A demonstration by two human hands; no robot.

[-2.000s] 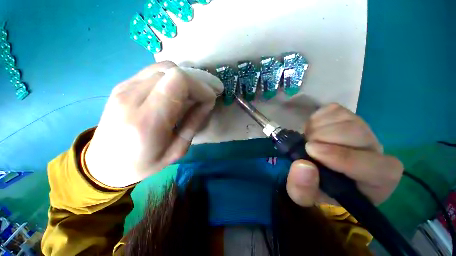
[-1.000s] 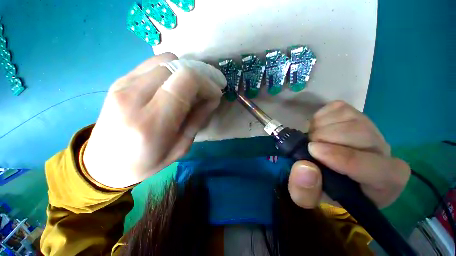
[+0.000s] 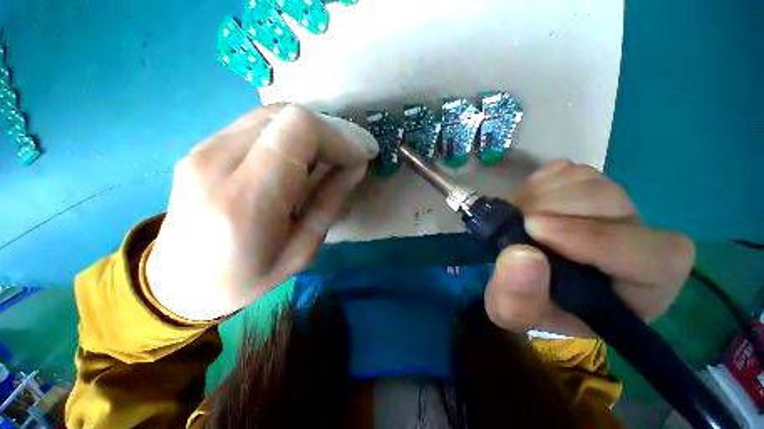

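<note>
A green PCB strip (image 3: 460,130) lies on the beige pad (image 3: 469,42), its crowded component face up; its left end is hidden by my left hand. My right hand (image 3: 591,251) holds the soldering iron (image 3: 494,223) like a pen, its tip at the second visible board from the left. My left hand (image 3: 251,209) has white covering on a finger and is pinched beside the leftmost visible board. Thin solder wire (image 3: 84,201) trails from behind it to the left over the mat; the wire at the fingertips is too fine to see.
Another green strip (image 3: 270,29) with bright dots lies at the pad's upper left. A narrow green strip (image 3: 15,109) lies on the blue-green mat (image 3: 126,67) at far left. The iron's cord (image 3: 727,300) runs at the right. Shelf-like items (image 3: 29,390) show at lower left.
The iron's tip has shifted slightly right and up from the leftmost visible board. The left hand stays beside the strip. The whole view has shifted slightly.
</note>
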